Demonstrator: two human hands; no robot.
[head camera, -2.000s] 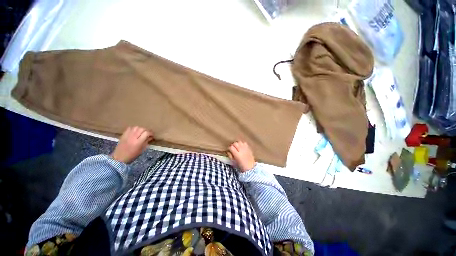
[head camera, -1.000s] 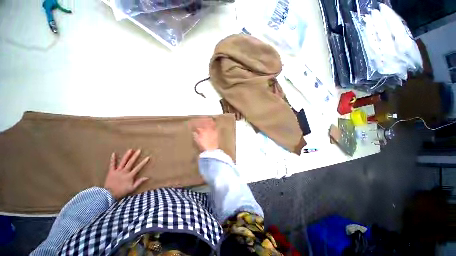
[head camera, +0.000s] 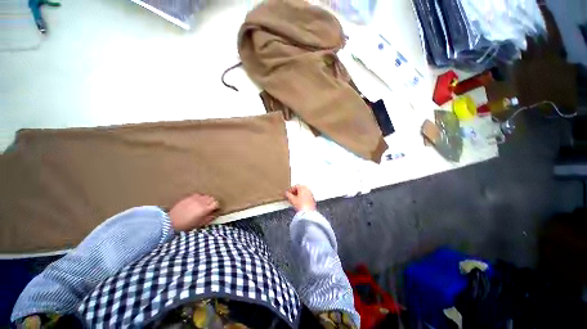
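Brown trousers (head camera: 148, 167) lie flat along the table's front edge, with the waist end cut off by the left side of the picture. My left hand (head camera: 194, 211) rests at their near edge, fingers curled on the cloth; whether it grips is unclear. My right hand (head camera: 300, 197) pinches the near corner of the leg hem. A brown hooded top (head camera: 309, 71) lies bundled beyond the hem, with a black hook (head camera: 230, 77) at its left side.
Bagged dark garments (head camera: 444, 32) are stacked at the far right. A red tape dispenser (head camera: 445, 88), a yellow item (head camera: 464, 106) and a pouch (head camera: 430, 132) lie at the right table end. A teal air gun (head camera: 40, 13) is far left. A blue bundle (head camera: 437, 283) is on the floor.
My hands were spread flat on the trousers and have moved to the near edge, the right one to the hem corner. The view has shifted, so the top appears higher and further left.
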